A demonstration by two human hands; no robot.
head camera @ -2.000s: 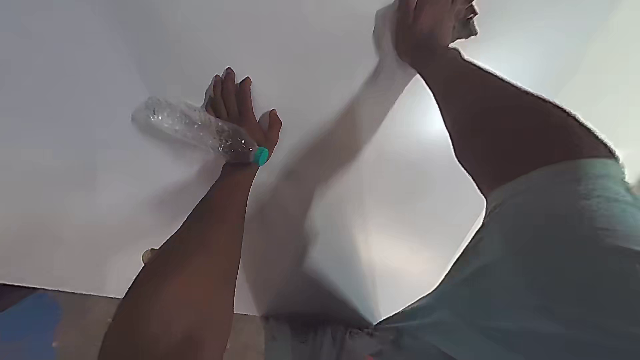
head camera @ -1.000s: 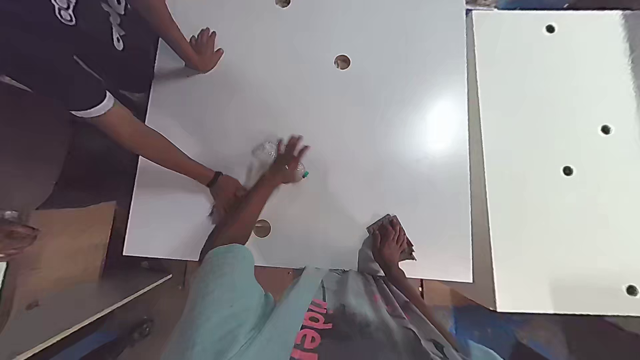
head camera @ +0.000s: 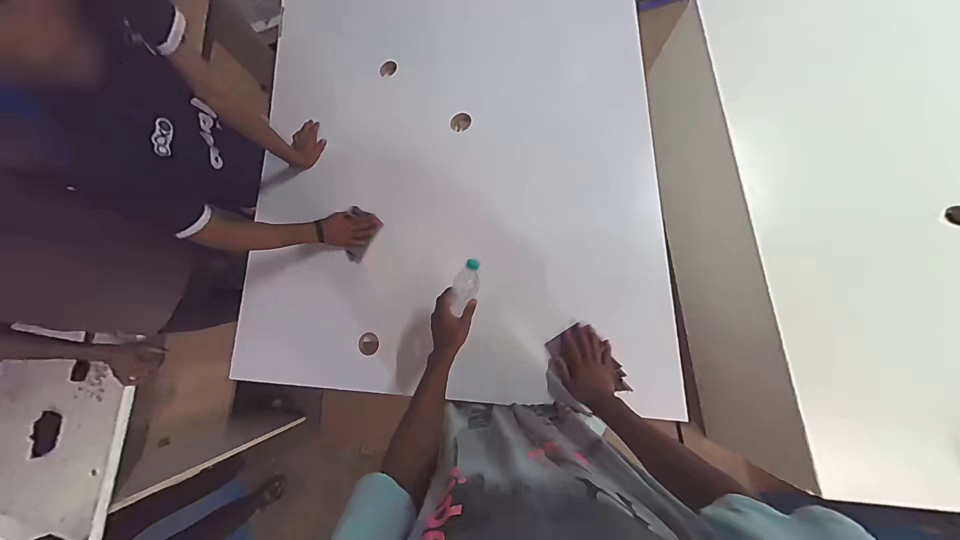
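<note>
A clear plastic bottle (head camera: 466,285) with a green cap is in my left hand (head camera: 451,322), which grips its lower end over the white panel (head camera: 525,202). The cap points away from me. My right hand (head camera: 586,366) lies flat on a dark folded cloth (head camera: 561,346), pressing it to the panel close to its near right corner. The fingers are spread a little, and the cloth sticks out on both sides of the hand.
At the left, a co-worker in a dark shirt rests one hand (head camera: 306,145) on the panel and holds another cloth (head camera: 355,253) on it. The panel has several round holes (head camera: 368,343). A second white panel (head camera: 847,262) lies at the right. Another person's hand (head camera: 139,361) shows at lower left.
My left hand was open beside the bottle; now it holds the bottle. The co-worker's lower hand has moved away from my left arm. The view has shifted strongly.
</note>
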